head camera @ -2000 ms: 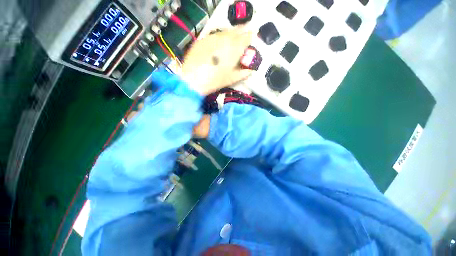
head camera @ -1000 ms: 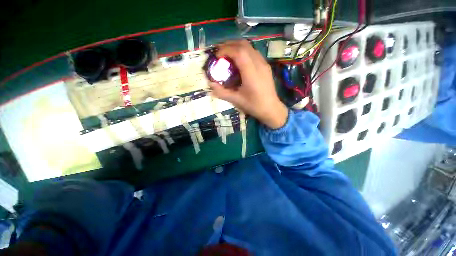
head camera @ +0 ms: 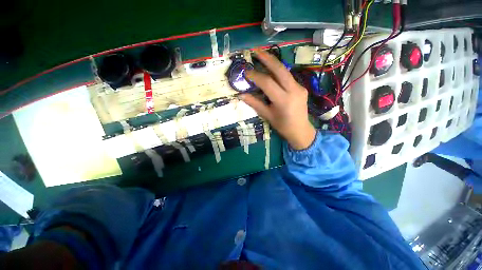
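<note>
My right hand (head camera: 285, 105) is at the right end of the cream-tan test fixture (head camera: 182, 87). Its thumb and fingers are on the right side of a round black smartwatch unit (head camera: 241, 75) with a lit purple-white screen. I cannot tell if the unit touches the fixture. Two round black pieces (head camera: 157, 59) stand at the fixture's left end, beside a red tape strip (head camera: 148, 94). A dark, cut-off shape at the lower left edge, past the sleeve, seems to be my left hand (head camera: 39, 257); its fingers cannot be made out.
A white foam tray (head camera: 364, 153) at right holds watches, some with red-pink screens. Tangled wire leads (head camera: 330, 97) lie between it and my right hand. A white paper sheet (head camera: 66, 140) lies left. Taped black modules (head camera: 201, 143) run nearest my body. A person's blue sleeve shows far right.
The view has swung from the power supply and tray to the fixture. My right hand has brought the lit unit to the fixture's right end; its screen changed from pink-white to darker purple.
</note>
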